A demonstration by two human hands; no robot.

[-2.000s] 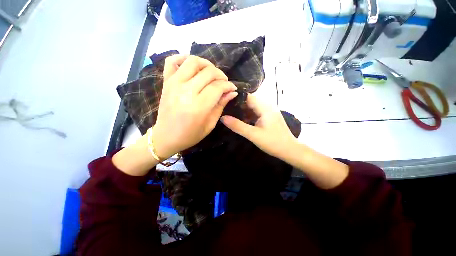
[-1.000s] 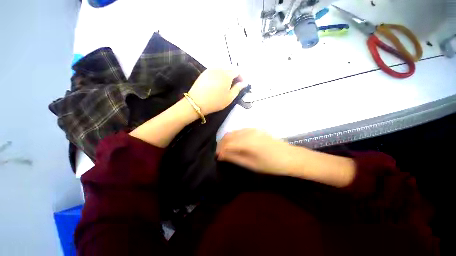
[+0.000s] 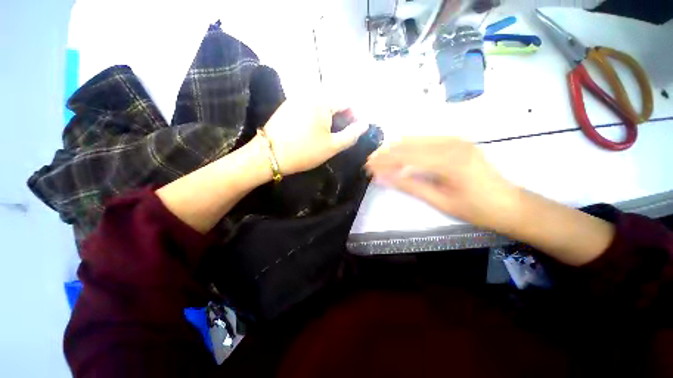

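A garment piece of dark plaid shell fabric lies bunched on the left of the white table. Its black lining hangs over the table's front edge, with a thin pale broken line along it. My left hand, with a gold bracelet, lies on the cloth and pinches its dark edge between thumb and fingers. My right hand is blurred, just right of that edge, with its fingertips close to the cloth. Whether it grips the cloth cannot be told.
The presser foot and needle area is at the top, with a blue-grey cylinder to its right. Blue and green snips and red and orange scissors lie right. A ruler strip runs along the table's front edge.
The cloth came left and down off its earlier bunch and its lining now lies spread. My right hand has moved up and right from the lining to the pinched edge.
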